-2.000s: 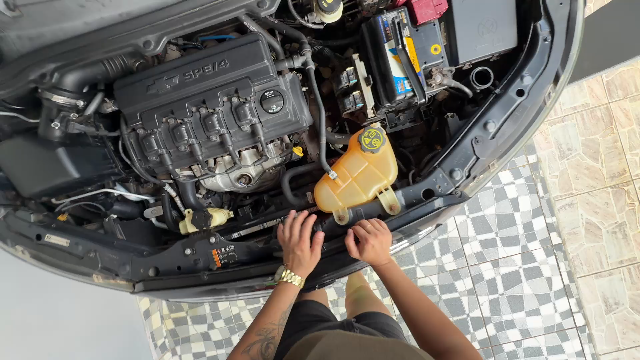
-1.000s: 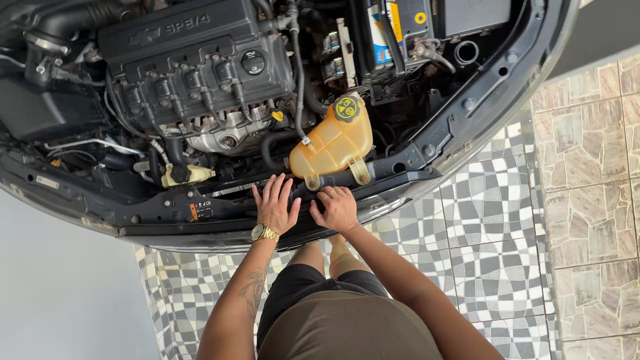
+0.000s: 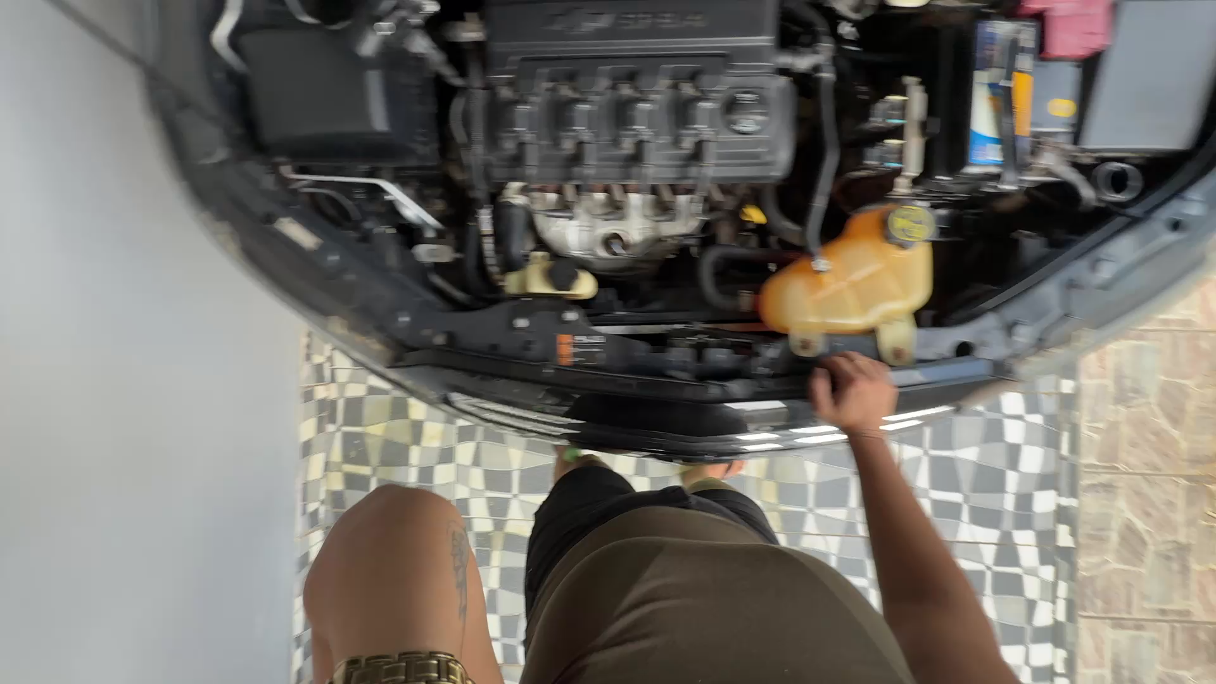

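My right hand (image 3: pixel 855 391) rests with curled fingers on the car's black front edge (image 3: pixel 684 410), just below the mounting tabs of the orange-yellow plastic coolant reservoir (image 3: pixel 850 275); whether it grips the edge cannot be told. The reservoir has a dark cap with yellow markings (image 3: pixel 910 224). My left arm is bent at the lower left, with a gold-coloured wristwatch (image 3: pixel 401 669) at the bottom edge; the left hand itself is out of view. Behind the front edge sits the engine with its black plastic cover (image 3: pixel 636 104). The view is somewhat blurred.
A car battery (image 3: pixel 1002 95) and a red cover (image 3: pixel 1069 27) are at the upper right. Hoses run beside the reservoir. A black box (image 3: pixel 332 95) is at the upper left. Below the bumper is a patterned tile floor (image 3: pixel 988 494), where my feet stand.
My left hand has left the car's front edge and gone out of view, its arm now bent back. My right hand stays at the edge near the reservoir. The view has shifted.
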